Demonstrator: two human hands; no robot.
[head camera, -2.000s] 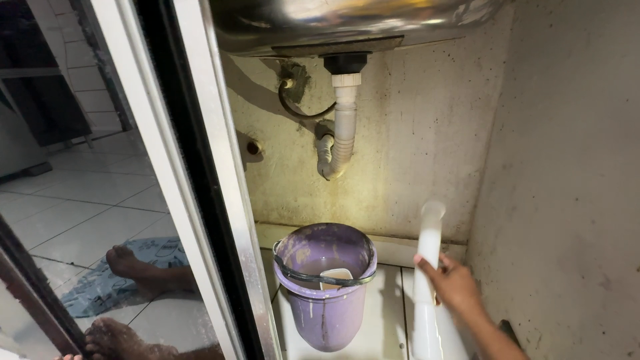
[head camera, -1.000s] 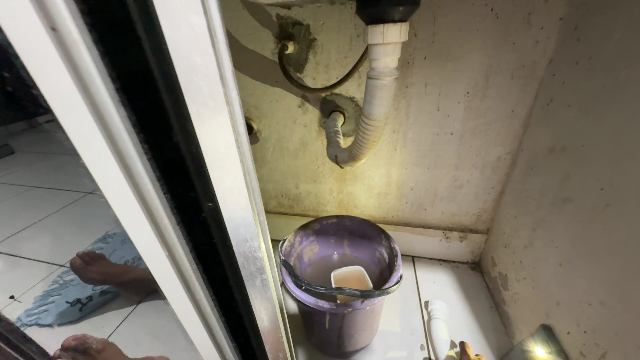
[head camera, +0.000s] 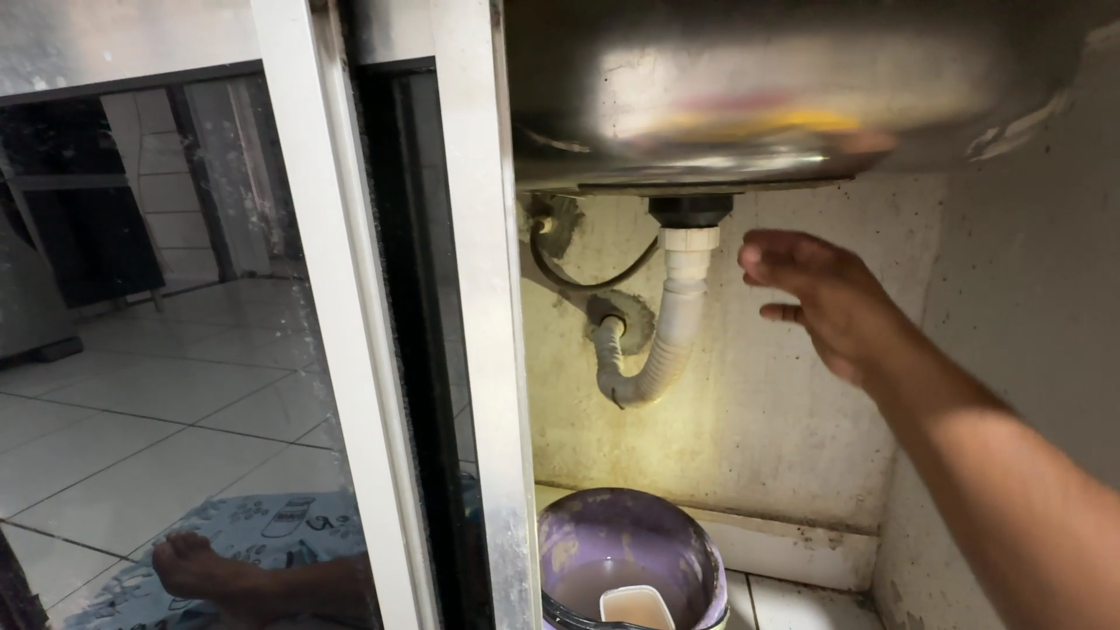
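Note:
My right hand (head camera: 809, 293) is raised under the steel sink basin (head camera: 752, 96), fingers apart and holding nothing. It is just right of the white drain nut (head camera: 689, 239), not touching it. Below the black drain fitting (head camera: 691, 211), a corrugated plastic drain hose (head camera: 669, 350) bends in a U and enters the back wall. A thin dark hose (head camera: 582, 285) curves behind it. Under the hose stands a purple bucket (head camera: 634, 503) with cloudy liquid and a white plastic container (head camera: 637, 605) inside. My left hand is out of view.
An aluminium door frame (head camera: 490, 315) stands directly left of the cabinet opening. Dark glass panels beside it reflect a tiled floor, a foot and a patterned blue cloth. The cabinet's side wall (head camera: 1024, 289) bounds the right, with a low ledge (head camera: 787, 551) along the back.
Two seconds ago my right hand held a white tube near the cabinet floor; now it is raised beside the drain, without the tube. The view has shifted upward since one second ago.

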